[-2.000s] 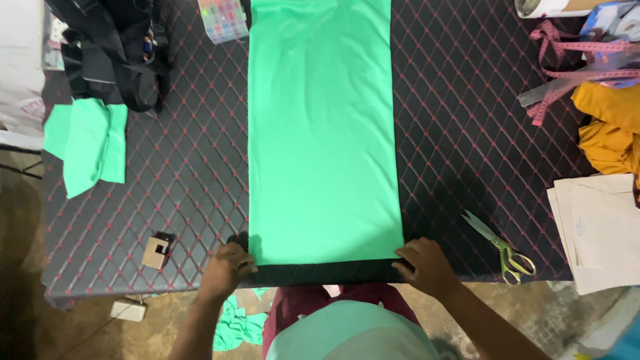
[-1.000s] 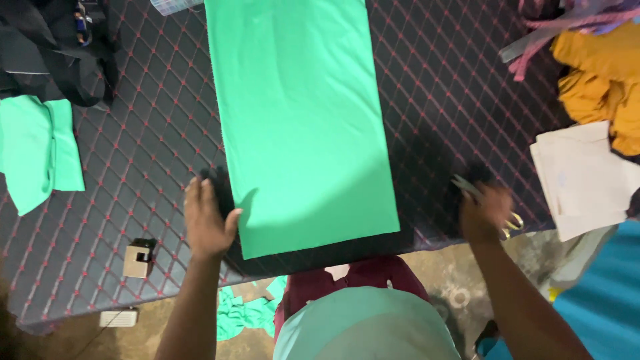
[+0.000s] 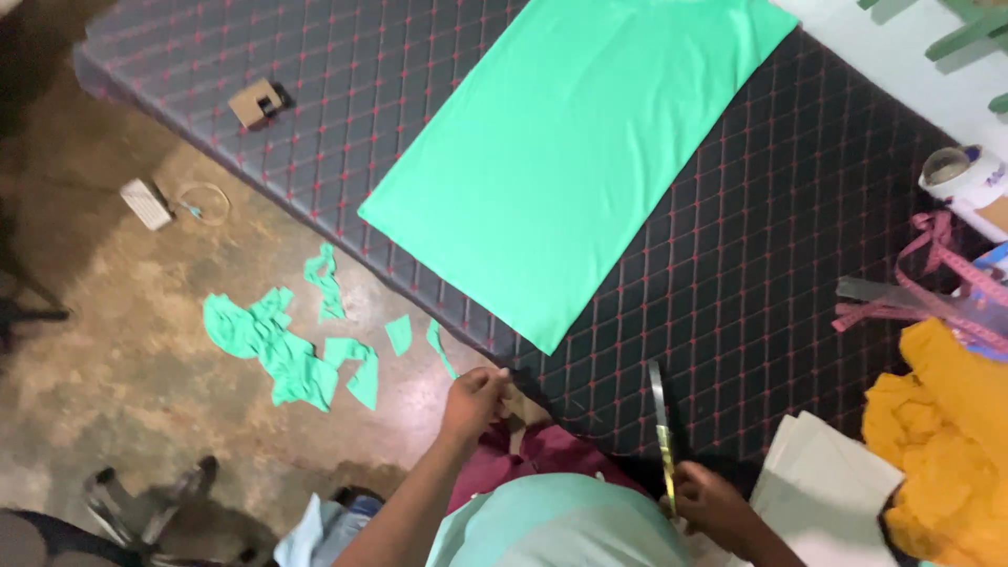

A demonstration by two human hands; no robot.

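Observation:
A long rectangle of green fabric (image 3: pixel 583 150) lies spread flat on a table with a quilted black cover (image 3: pixel 693 291). Near the table's front edge, my right hand (image 3: pixel 701 500) grips the handles of scissors (image 3: pixel 661 425), whose blades point away from me over the cover. My left hand (image 3: pixel 480 402) hovers just off the edge, short of the fabric's near corner, its fingers bunched together; whether anything is between them cannot be told.
Green scraps (image 3: pixel 291 354) and a white power strip (image 3: pixel 146 205) lie on the floor. A small brown block (image 3: pixel 256 104) sits at the table's left. On the right are papers (image 3: pixel 819 480), orange cloth (image 3: pixel 937 449), a pink tape measure (image 3: pixel 937 268) and a roll (image 3: pixel 965 177).
My right hand has picked up the scissors, which lay on the table two seconds ago. My left hand has come off the table beside the fabric. The view has turned strongly.

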